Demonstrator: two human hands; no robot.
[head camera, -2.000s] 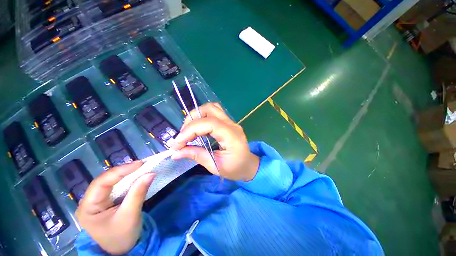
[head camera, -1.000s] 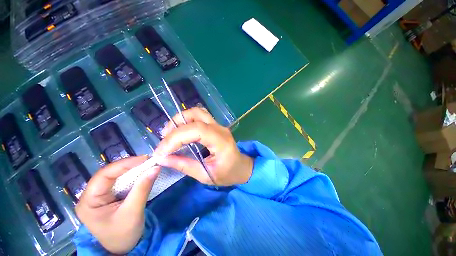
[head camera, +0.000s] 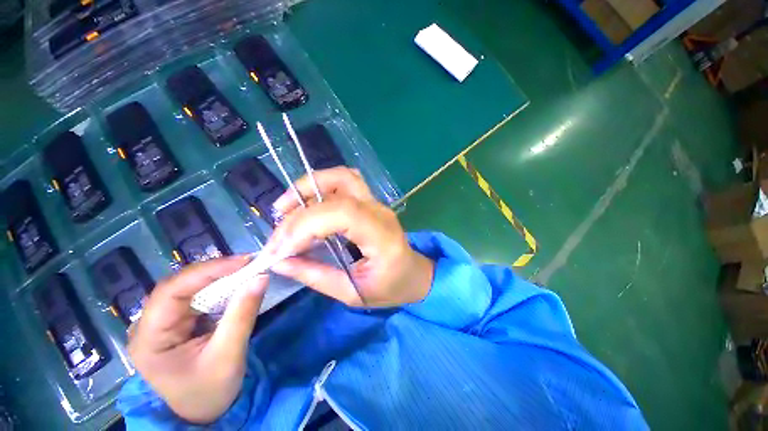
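My left hand (head camera: 192, 341) pinches the white label sheet (head camera: 227, 287) at its left part. My right hand (head camera: 349, 240) touches the sheet's upper right end with thumb and forefinger. My right hand also holds the tweezers (head camera: 286, 160) across its palm, with the two thin arms apart and pointing up and away from the sheet. Black handheld devices (head camera: 141, 146) with orange side marks lie in two rows in a clear blister tray (head camera: 370, 168) beyond and left of my hands. My right hand partly hides devices at the near row's right end. No single sticker can be made out.
Stacked blister trays (head camera: 168, 42) with devices stand at the far left. A white block (head camera: 446, 52) lies on the green bench top (head camera: 379, 93). Past the bench edge are yellow-black floor tape (head camera: 497, 202), a blue shelf (head camera: 589, 38) and cardboard boxes (head camera: 728, 215) at right.
The view has shifted a little. My hands still meet at the sheet, which now shows a narrower, folded or curved face. The tweezers stay in my right hand, slightly more upright than a second ago.
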